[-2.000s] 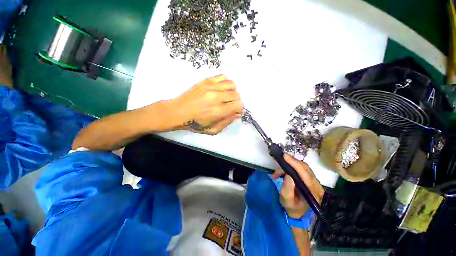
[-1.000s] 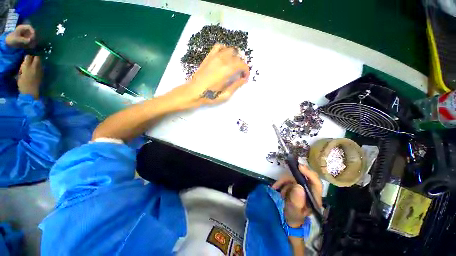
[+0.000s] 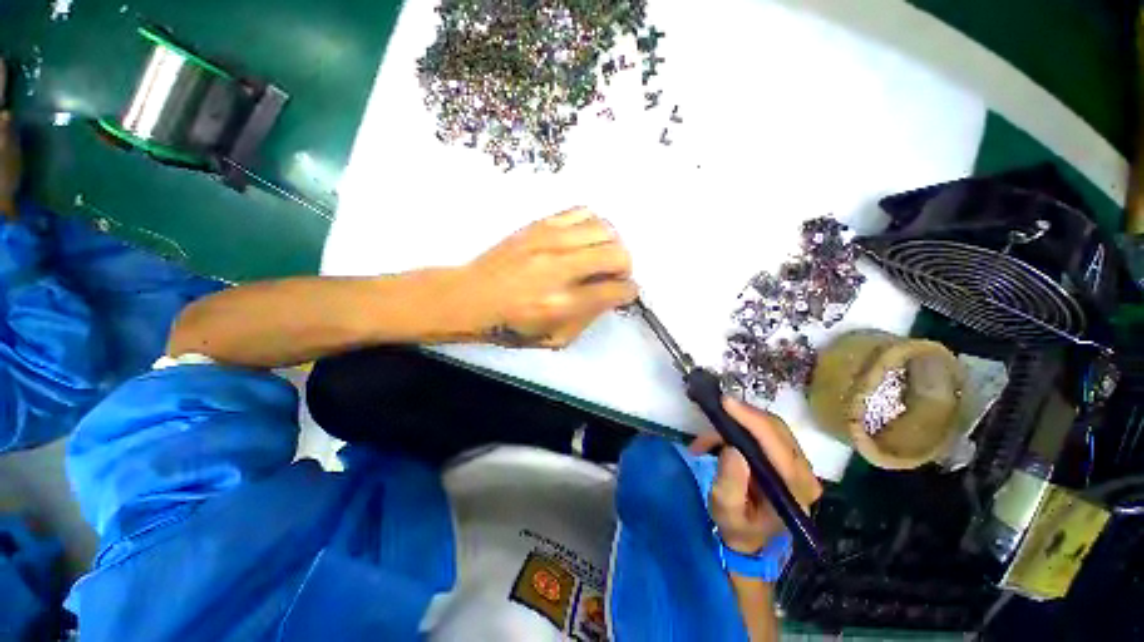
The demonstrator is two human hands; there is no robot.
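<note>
My right hand holds a black soldering iron like a pen. Its thin metal tip points up and left to the fingertips of my left hand. My left hand is over the white sheet with its fingertips pinched together. The fingers hide what is between them; a small bit shows right at the iron's tip, too small to make out. A large pile of small dark and silvery components lies at the far left of the sheet. A smaller pile lies to the right, beside a round tan tub.
A solder reel on a black holder stands on the green mat at left. A black fan with a spiral guard is at right. A yellow sponge is at lower right. Another person's blue sleeve is at left.
My left hand has come back from the large pile to the near part of the sheet. The iron's tip now meets its fingertips. The camera view has shifted.
</note>
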